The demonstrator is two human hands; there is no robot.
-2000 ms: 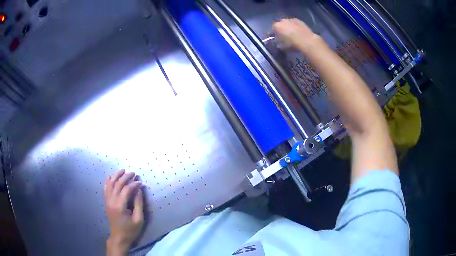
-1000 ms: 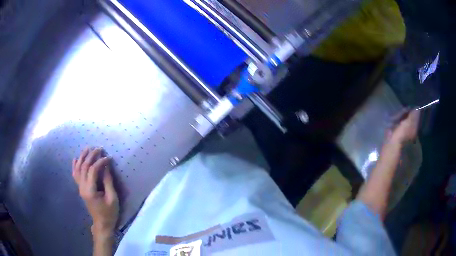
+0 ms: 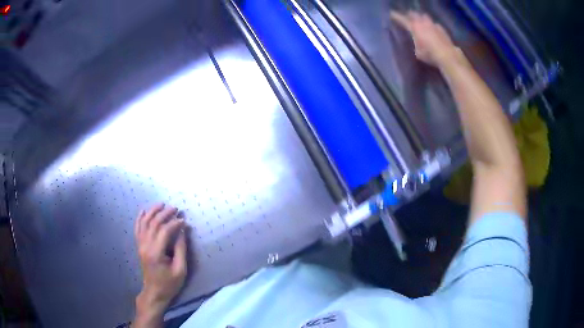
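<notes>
The blue roller (image 3: 320, 96) lies across the shiny metal table (image 3: 160, 147) between silver rods. My left hand (image 3: 162, 246) rests on the perforated part of the table at the lower left, fingers a little bent, holding nothing. My right hand (image 3: 426, 37) is over the metal surface beyond the rollers, at the upper right. It is blurred, with a finger stretched out to the left; nothing can be made out in it. A faint reddish patch shows on the surface beside it.
A second set of blue rollers (image 3: 496, 32) is at the upper right. The roller's end bracket (image 3: 390, 192) has a lever (image 3: 394, 237) pointing down at the table edge. A yellow bag (image 3: 533, 147) hangs by the edge. A dark, thin strip (image 3: 222, 77) lies on the table.
My right hand has come back from the open bin area on the right to above the table beyond the rollers. The view has shifted back up. My left hand has stayed on the table.
</notes>
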